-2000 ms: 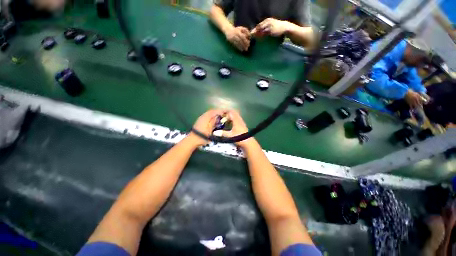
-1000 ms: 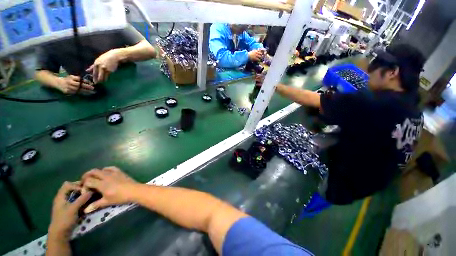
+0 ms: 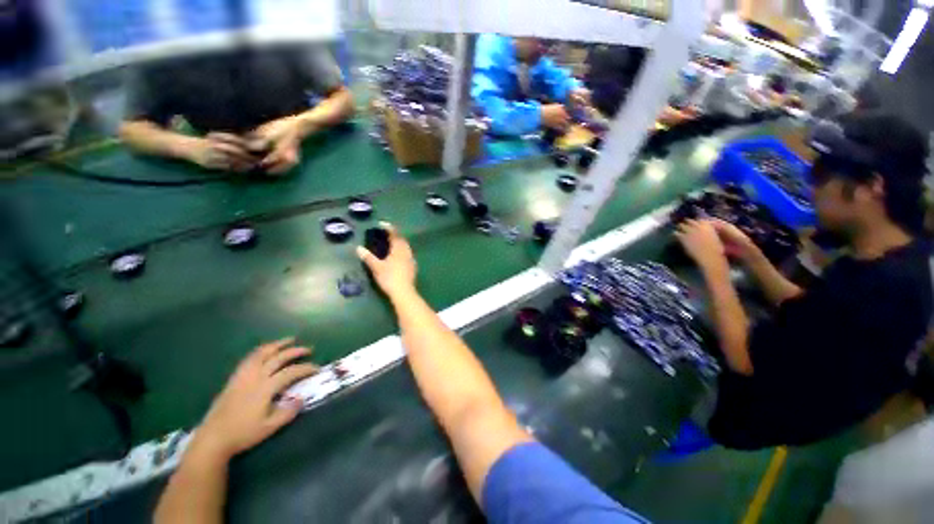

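Note:
My right hand (image 3: 394, 264) reaches over the green belt, its fingers around a black cylindrical housing (image 3: 378, 242). A small silver-blue circuit board (image 3: 350, 286) lies on the belt just below that housing. My left hand (image 3: 256, 394) rests with fingers apart at the white rail (image 3: 353, 366), with no held part visible. Flat black end caps with pale centres lie in a row on the belt, one (image 3: 338, 227) just left of my right hand and another (image 3: 241, 236) farther left.
A white slanted post (image 3: 614, 154) stands right of my right hand. A wired parts pile (image 3: 645, 307) and part-built units (image 3: 561, 333) lie on the bench. A person (image 3: 819, 307) works at right, another (image 3: 241, 113) across the belt. A dark cable hangs at left.
My hands have separated. My right hand has moved forward and right onto the housing on the belt. My left hand has opened at the rail; the dark part both hands held is no longer seen there.

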